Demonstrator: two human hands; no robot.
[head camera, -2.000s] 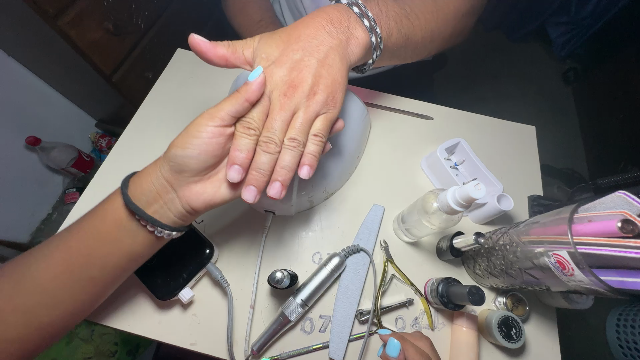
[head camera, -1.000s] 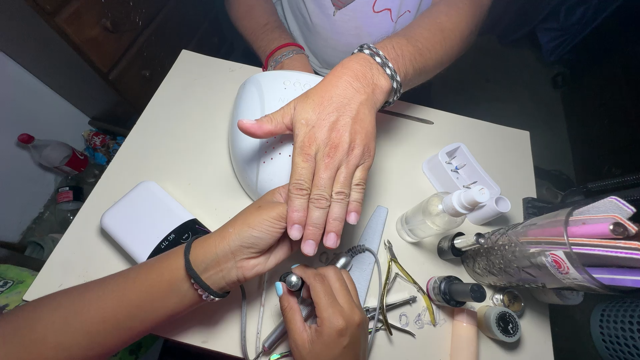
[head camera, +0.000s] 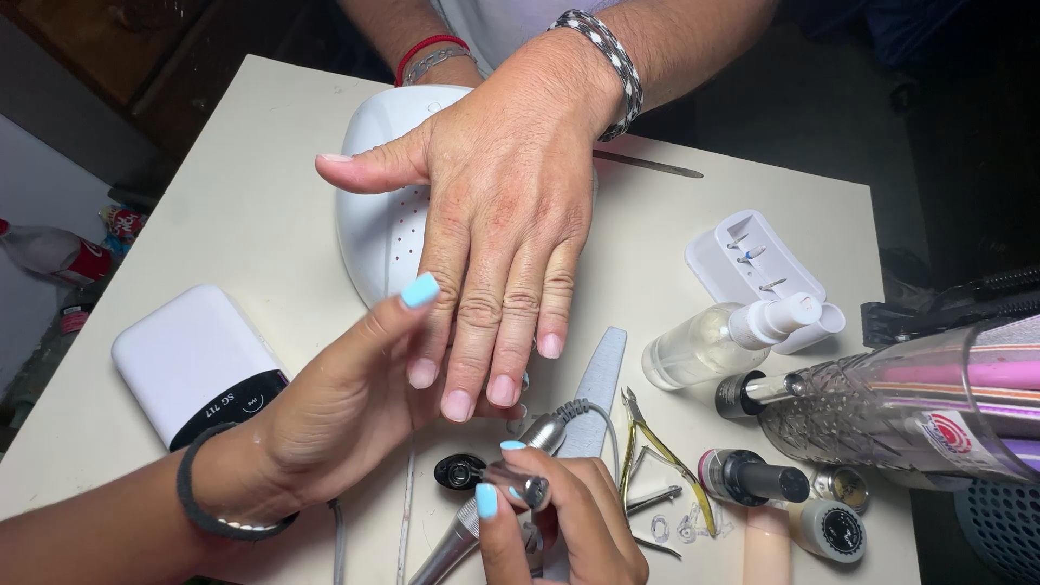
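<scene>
My left hand (head camera: 349, 406) is palm up under the fingertips of another person's hand (head camera: 512, 187), its thumb lying by that person's index finger. That hand is spread, palm down, above a white nail lamp (head camera: 370, 203). Between its thumb and fingers my right hand (head camera: 569, 512) holds a silver-topped bottle cap (head camera: 528, 490). Just left of it stands a small black bottle (head camera: 459, 471) with its neck uncovered. A metal nail drill handpiece (head camera: 459, 536) lies partly behind my right hand. A grey nail file (head camera: 601, 390) and gold-handled cuticle nippers (head camera: 666, 455) lie beside it.
At left on the table (head camera: 268, 162) sits a white drill control unit (head camera: 195, 357). On the right are a spray bottle (head camera: 707, 345), a drill-bit case (head camera: 756, 252), a dark-capped polish bottle (head camera: 751, 479) and a clear holder of files (head camera: 861, 406). A metal tool (head camera: 650, 164) lies near the far edge.
My right hand has come up from the bottom edge to the small bottle and taken off its silver-topped cap. The other person's hand has shifted over my left hand.
</scene>
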